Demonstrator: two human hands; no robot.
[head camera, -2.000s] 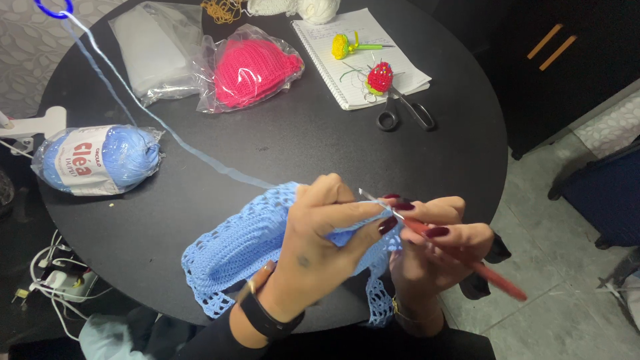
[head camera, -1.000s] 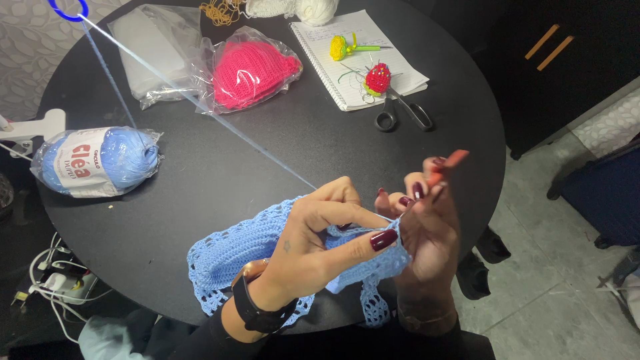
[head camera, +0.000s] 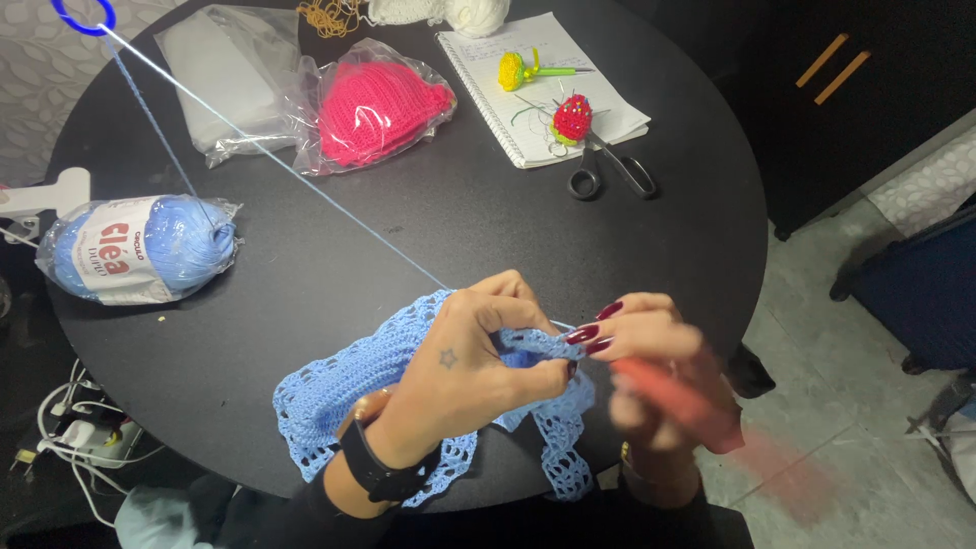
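Note:
My left hand (head camera: 480, 358) pinches the edge of a light blue crocheted piece (head camera: 358, 366) that hangs over the near part of the table. Blue yarn (head camera: 351, 213) runs taut from that hand up to a blue ring (head camera: 84, 11), and from the ring down to a wrapped ball of blue yarn (head camera: 183, 244) at the left. My right hand (head camera: 663, 358) holds a red-handled crochet hook (head camera: 679, 404), blurred by motion, its fingertips against the work's edge beside my left thumb. The hook's tip cannot be made out.
Bagged pink crochet work (head camera: 381, 110) lies beside a clear plastic bag (head camera: 236, 84) on the round black table (head camera: 648, 236). Black-handled scissors (head camera: 610, 171), a red pincushion (head camera: 572, 118) and a yellow crocheted flower (head camera: 512, 71) rest on or against a spiral notebook (head camera: 496, 114). Cables (head camera: 84, 427) hang lower left.
The crochet hook has swung from upright to pointing down and right. My right fingers have come against the edge of the blue work, beside my left thumb.

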